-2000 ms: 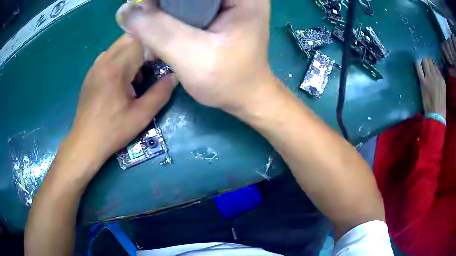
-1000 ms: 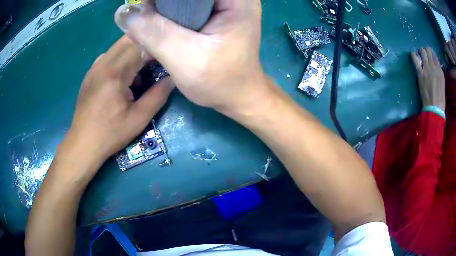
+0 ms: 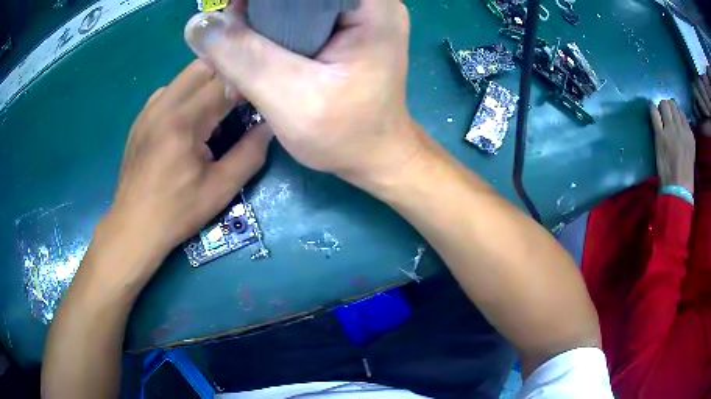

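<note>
My right hand [image 3: 327, 93] is wrapped around the thick grey body of an electric screwdriver [image 3: 300, 22] at the top edge of the picture; its tip is hidden. My left hand [image 3: 175, 148] pinches a dark circuit board [image 3: 251, 117] between thumb and fingers, just left of and below my right hand. Most of that board is hidden by the hands. Another circuit board [image 3: 226, 235] with a round black part lies on the green bench below my left hand, partly covered by it.
A silver-faced board [image 3: 492, 117] and a jumbled pile of boards [image 3: 557, 70] lie at the upper right. A black cord [image 3: 524, 117] hangs in front of them. Clear plastic [image 3: 48, 269] lies at left. A yellow tray [image 3: 213, 5] shows at top. A person's red sleeve [image 3: 659, 257] is at right.
The black cord has shifted slightly left since the first frame. A bit more of the yellow tray shows. My hands have barely moved and keep their holds.
</note>
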